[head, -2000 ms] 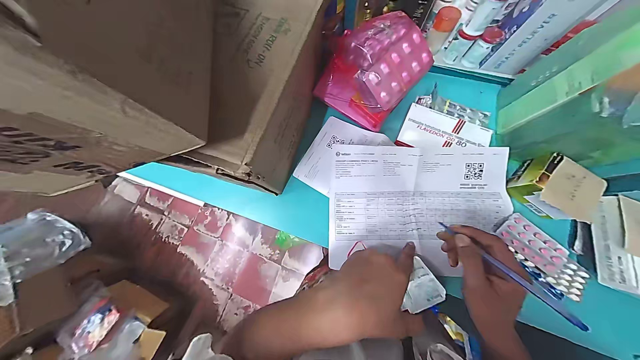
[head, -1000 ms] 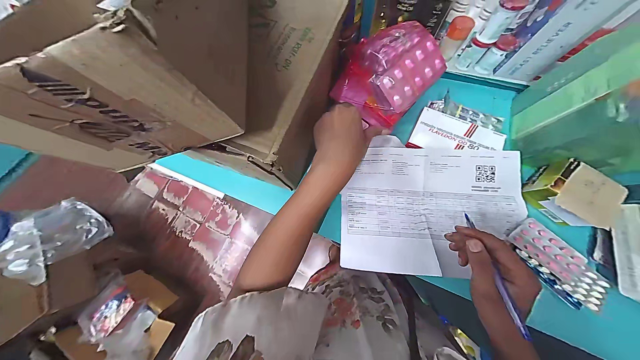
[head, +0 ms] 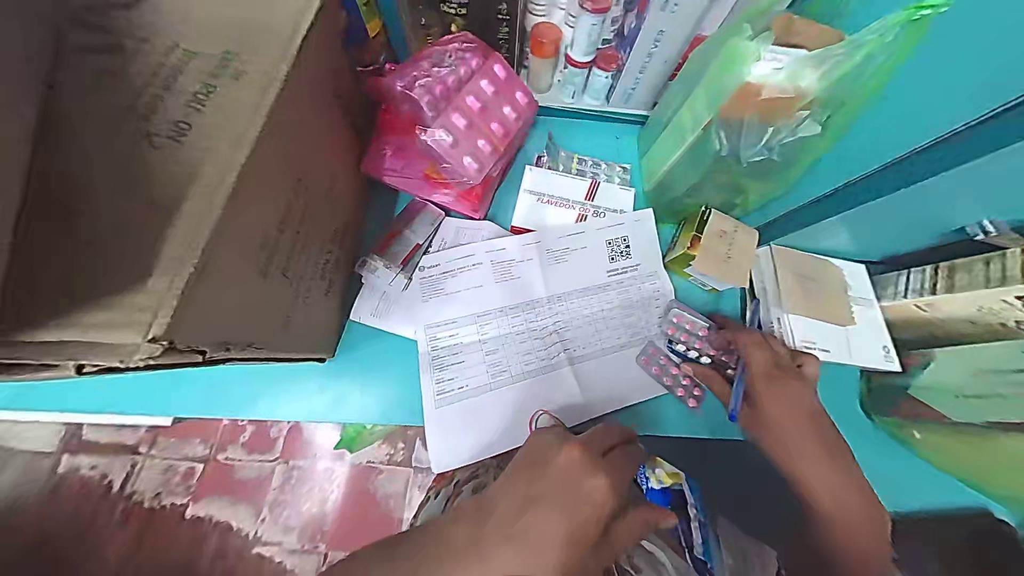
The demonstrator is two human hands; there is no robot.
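On the turquoise counter lies a printed sheet with a table and a printed code (head: 512,344). My right hand (head: 760,368) grips blister packs of pink tablets (head: 684,340), with a blue pen (head: 737,392) also in it, at the sheet's right edge. Over the sheet's lower edge, near a thin red loop (head: 546,418), is my left hand (head: 584,480), its fingers bent; whether it holds anything cannot be told. A blue and yellow packet (head: 668,488) shows just beyond it. A white Flavedon medicine box (head: 572,200) lies behind the sheet.
A large cardboard box (head: 264,216) stands at left. Pink bagged blister packs (head: 472,112) lie behind the sheet, near bottles (head: 588,40) on a shelf. A green plastic bag (head: 744,104), a small carton (head: 712,248) and white boxes (head: 832,304) are at right. Tiled floor (head: 296,480) shows below.
My left hand has left the pink bag and moved down to the sheet's lower edge. My right hand has taken hold of the blister packs at the sheet's right, keeping the pen. A strip lies by the sheet's upper left.
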